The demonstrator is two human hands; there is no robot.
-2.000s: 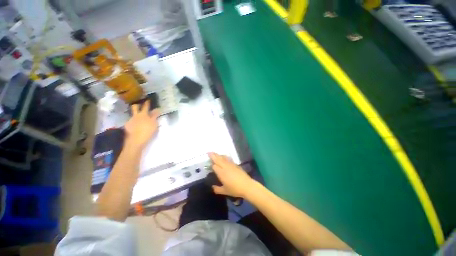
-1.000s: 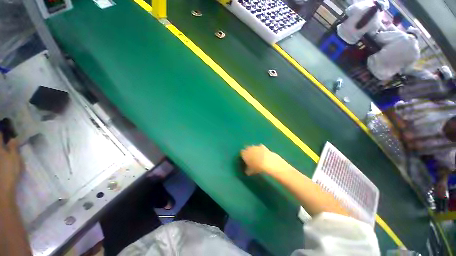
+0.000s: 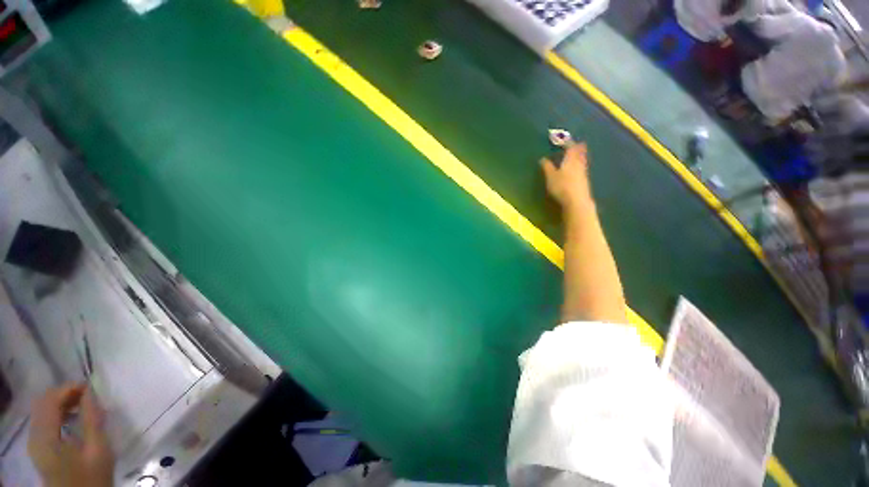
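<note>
A small silver and copper-coloured part (image 3: 559,137) lies on the far lane of the green conveyor belt. My right hand (image 3: 569,173) reaches over the belt with its fingers apart, its fingertips right at this part; I cannot see a grip on it. Another such part (image 3: 430,49) lies farther up the same lane, with one more at the top edge. My left hand (image 3: 71,438) is at the lower left, over the white machine bed (image 3: 143,371), fingers bent; blur hides whether it holds anything. Thin metal tweezers (image 3: 87,354) seem to lie just beyond it.
A matt black block (image 3: 43,249) sits on the bed at the left. A white sheet or tray with rows of marks (image 3: 721,399) lies on the belt at the lower right. A white parts tray (image 3: 550,27) is at the top. People in white (image 3: 796,67) are beyond the belt.
My right hand has moved from the near lane across the yellow line to the small part on the far lane. My left hand has come lower on the bed. The view has shifted.
</note>
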